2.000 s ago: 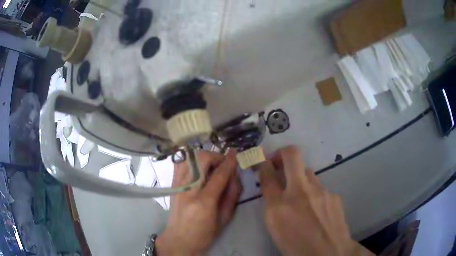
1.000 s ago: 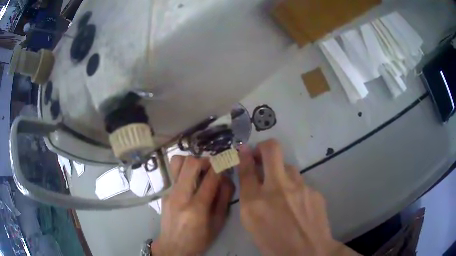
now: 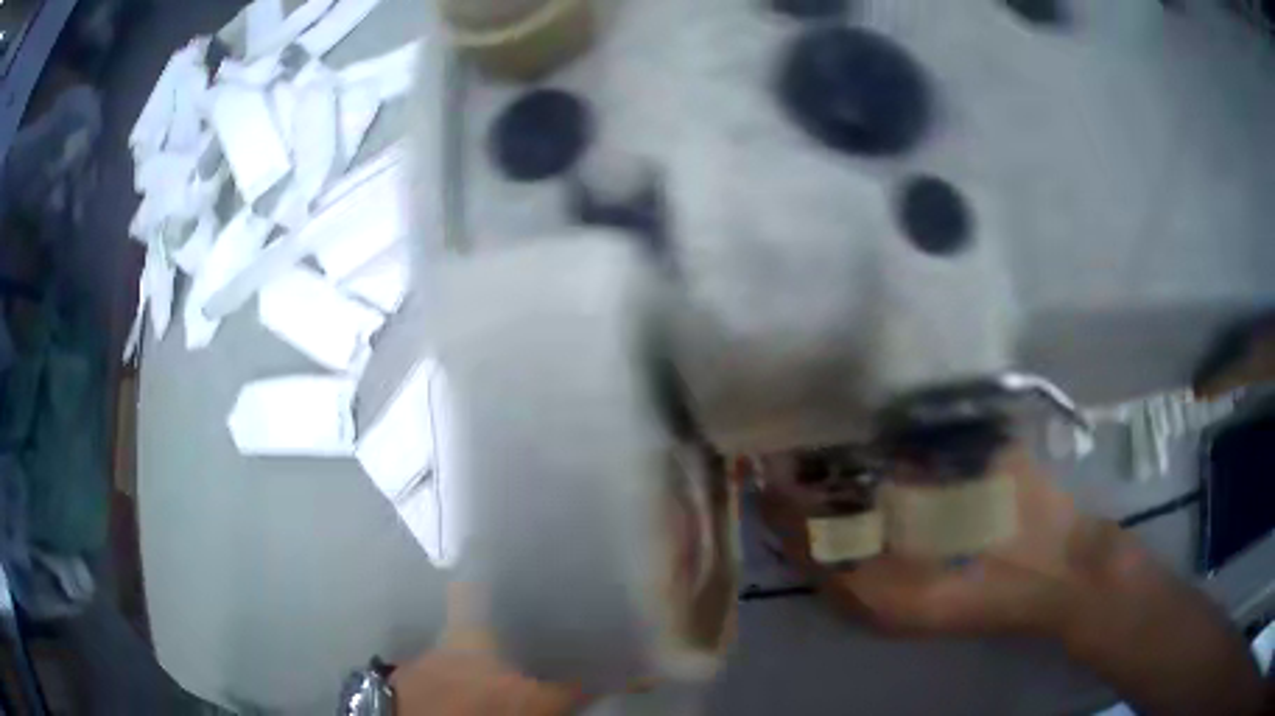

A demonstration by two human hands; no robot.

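Note:
The off-white sewing machine head (image 3: pixel 783 266) looms large and blurred, with black round plugs. Its thick off-white guard (image 3: pixel 559 462) hides most of my left hand (image 3: pixel 483 671); only the wrist side and a bit of the hand show, low in the frame. My right hand (image 3: pixel 965 567) is behind the cream ribbed dial (image 3: pixel 954 515) and a smaller cream knob (image 3: pixel 846 537), near the needle area. Its fingertips are hidden, and no cloth shows in it. White pointed cloth pieces (image 3: pixel 297 417) lie on the table left of the machine.
A loose pile of white pieces (image 3: pixel 252 140) spreads on the table (image 3: pixel 210 560) at upper left. White strips (image 3: pixel 1163 427) and a black phone (image 3: pixel 1242 490) are at the right. A silver wristwatch (image 3: pixel 366 691) is on my left wrist.
The view has shifted left and closer, so the machine head looks larger and more of the pile shows. My left hand is now mostly behind the guard; my right hand lies flatter behind the knobs.

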